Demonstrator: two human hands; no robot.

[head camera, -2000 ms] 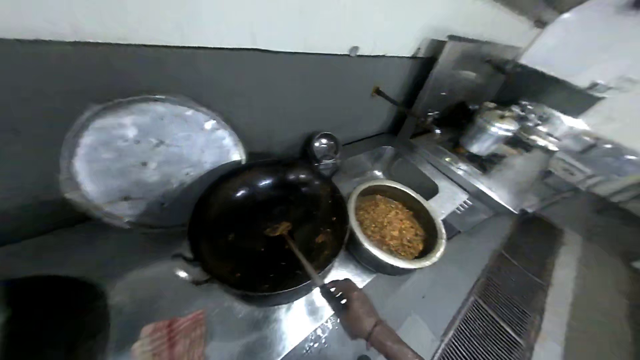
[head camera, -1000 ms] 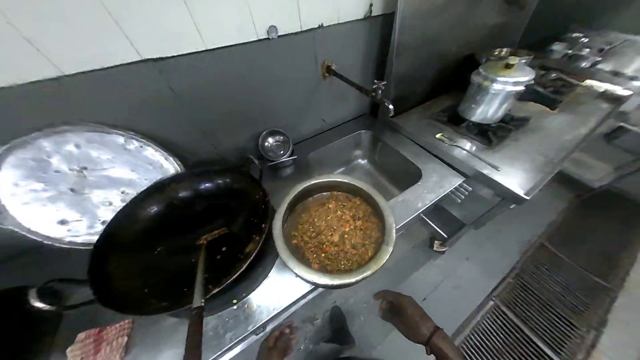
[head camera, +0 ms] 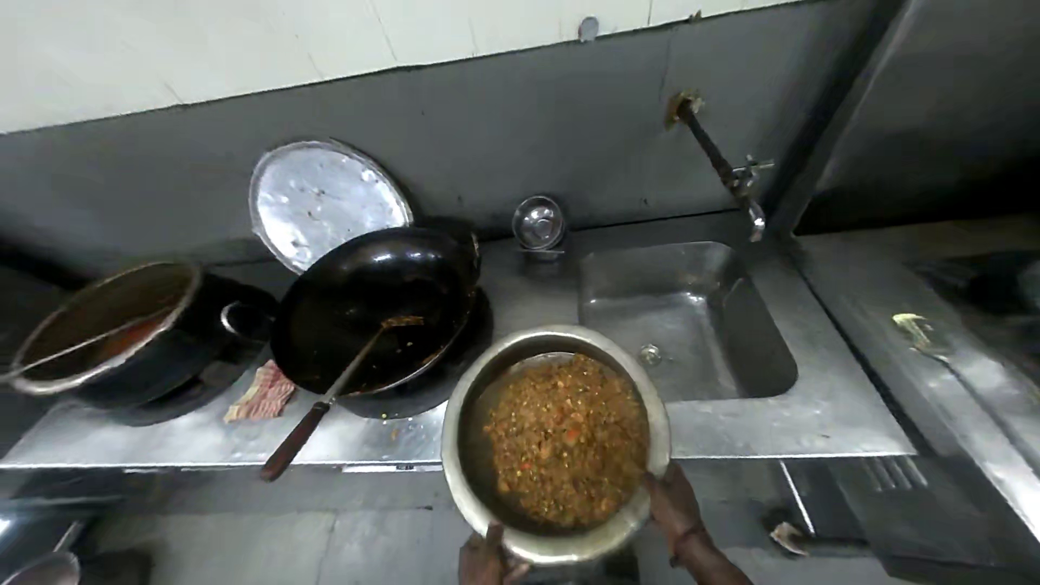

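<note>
Both my hands hold the rim of a round metal pot [head camera: 556, 552] filled with a chunky brown cooked mixture [head camera: 569, 439]. My left hand [head camera: 487, 559] grips its near edge, and my right hand [head camera: 676, 500] its lower right side. The pot overlaps the counter's front edge. Left of it, a black wok [head camera: 349, 301] tilts on a burner. A wooden-handled metal spatula [head camera: 349, 378] rests in the wok, its handle over the near rim. The pot hides parts of my fingers.
A sink [head camera: 682, 325] lies right of the pot, below a wall tap [head camera: 743, 195]. At left are a large dark pot [head camera: 171, 357] with reddish contents and a checked cloth [head camera: 264, 392]. A round metal lid [head camera: 321, 203] leans on the wall. A steel bowl [head camera: 539, 223] stands behind.
My right hand has let go of the spatula, seen held two seconds ago. Both hands, apart from the pot one second ago, now grip its rim. The view has swung left.
</note>
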